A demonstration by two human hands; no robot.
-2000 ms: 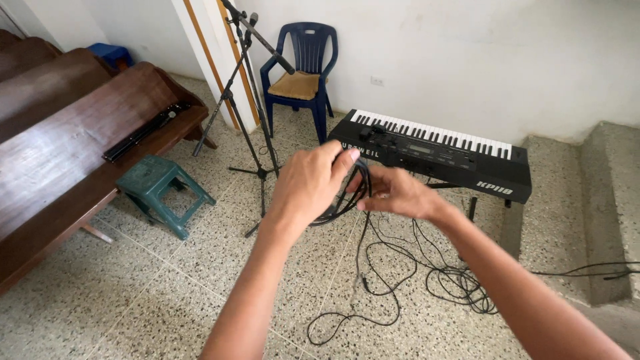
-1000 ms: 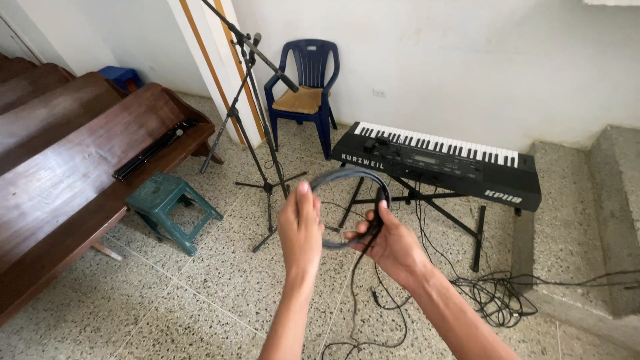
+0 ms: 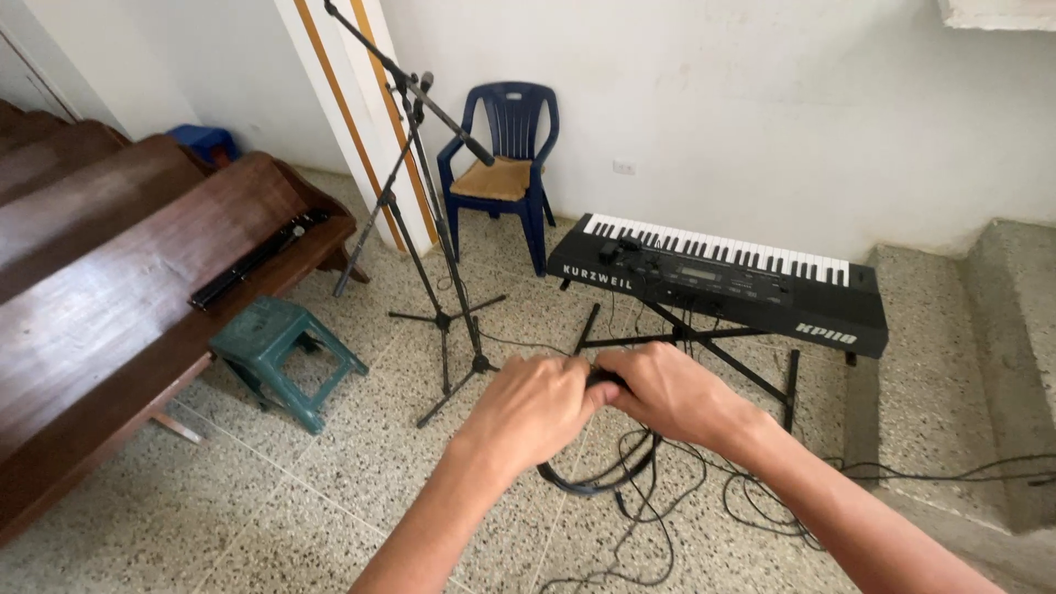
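A coiled black cable (image 3: pixel 582 487) hangs below my two hands, which meet in front of me at the middle of the head view. My left hand (image 3: pixel 536 404) is closed on the top of the coil, thumb toward the right. My right hand (image 3: pixel 664 384) grips the cable bundle right beside it, its fingertips hidden. From the coil, a strand seems to hang toward the loose cable (image 3: pixel 668 544) on the floor. Beyond my hands a Kurzweil keyboard (image 3: pixel 718 272) rests on a black X-shaped stand (image 3: pixel 726 355).
Two black microphone stands (image 3: pixel 441 223) rise left of centre, before a blue plastic chair (image 3: pixel 511 124) with a cushion. At left are a green plastic stool (image 3: pixel 268 330) and wooden benches (image 3: pixel 132 289), one bearing a black case-like object (image 3: pixel 247 264). Concrete steps (image 3: pixel 932 330) stand at right, crossed by cables.
The hands, apart on either side of the raised loop a second ago, have come together at its top. The coil now hangs beneath them.
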